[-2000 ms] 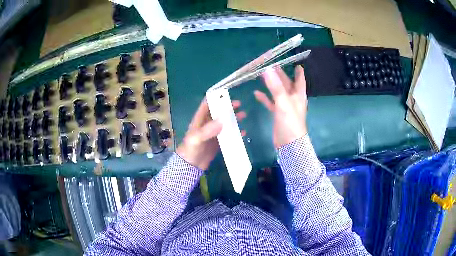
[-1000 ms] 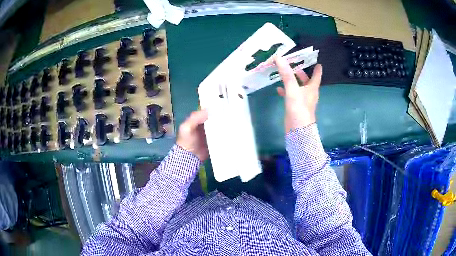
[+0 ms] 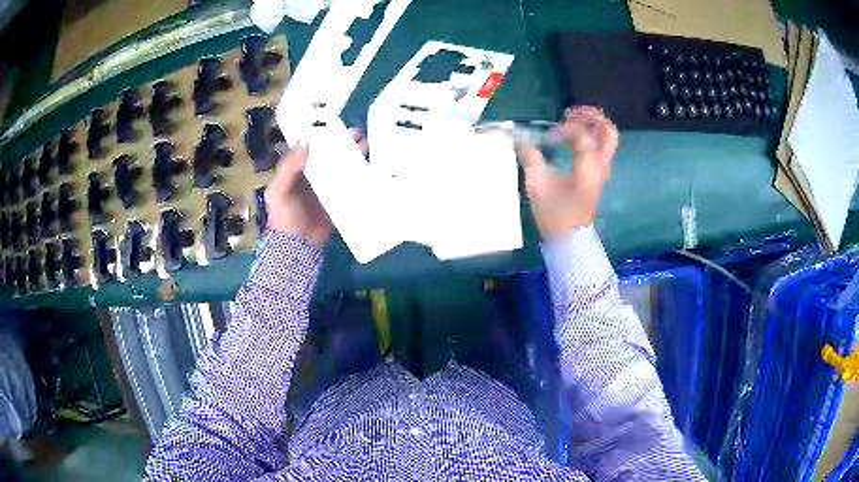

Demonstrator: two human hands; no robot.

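Observation:
Several white die-cut cards, bent at a crease, are spread in front of me. My left hand (image 3: 299, 200) holds the leftmost card (image 3: 348, 193) by its left side; its cutout is near the top. A second card beside it has a black-edged cutout and red print (image 3: 490, 85) at its upper end. A third, partly overlapped card (image 3: 485, 202) is at the right, its upper part seen nearly edge-on. My right hand (image 3: 570, 174) pinches that upper part; the fingertips are blurred. Part of my left hand is hidden behind the cards.
Black moulded parts (image 3: 171, 165) stand in rows on brown cardboard at left. A black tray with round bumps (image 3: 711, 85) lies at upper right. White and brown cards (image 3: 829, 141) stand at far right. Blue film-lined crates (image 3: 801, 348) are below the bench at right.
The cards have been fanned farther apart. My left hand has moved left and up with one card. Red print now shows on the middle card. My right hand stays at the right.

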